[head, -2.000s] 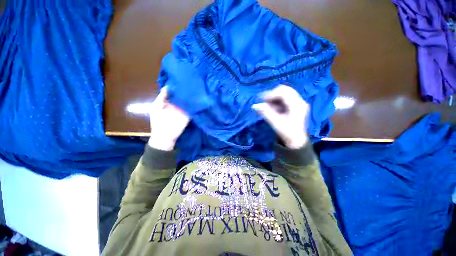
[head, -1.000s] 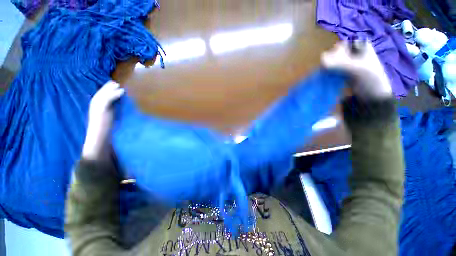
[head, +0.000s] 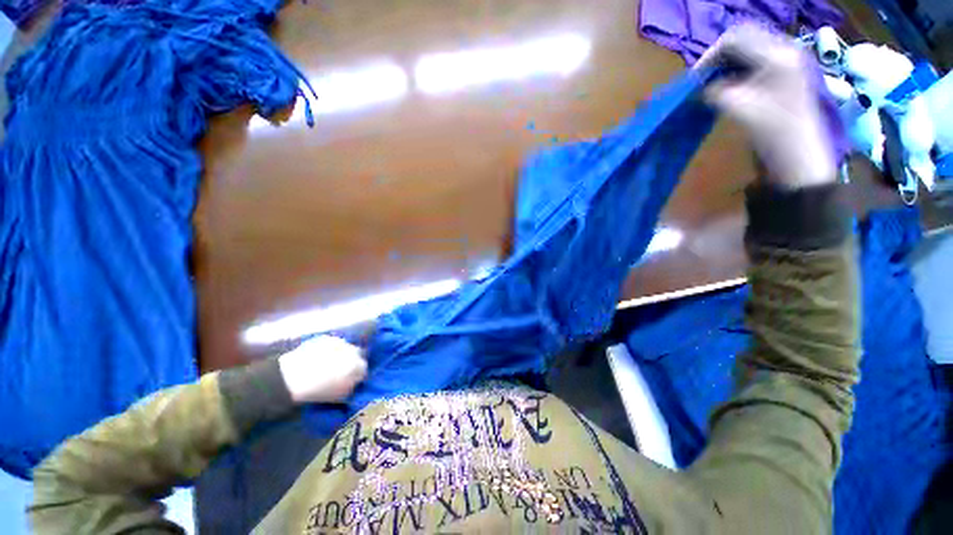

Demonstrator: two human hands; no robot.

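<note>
A blue dress (head: 491, 324) is stretched on a slant between my two hands, above the table's front edge. My right hand (head: 758, 89) holds one end up high at the right, near the purple garment, and is slightly blurred. My left hand (head: 326, 368) is closed on the other end, low at the left, close to my body. A seam line runs along the taut cloth between the hands. A part of the cloth hangs beyond it over the table. I cannot make out any tool in either hand.
The brown glossy table (head: 345, 219) reflects overhead lights. Another blue dress (head: 94, 230) lies at the left, with a cord end on its near side. More blue cloth (head: 888, 397) hangs at the right. A purple garment (head: 679, 26) and white and light blue items (head: 883, 73) are at the upper right.
The cloth was bunched, then raised and spread between both hands. Now my left hand has come down toward my body, while my right hand stays high, pulling the cloth into a slanted line.
</note>
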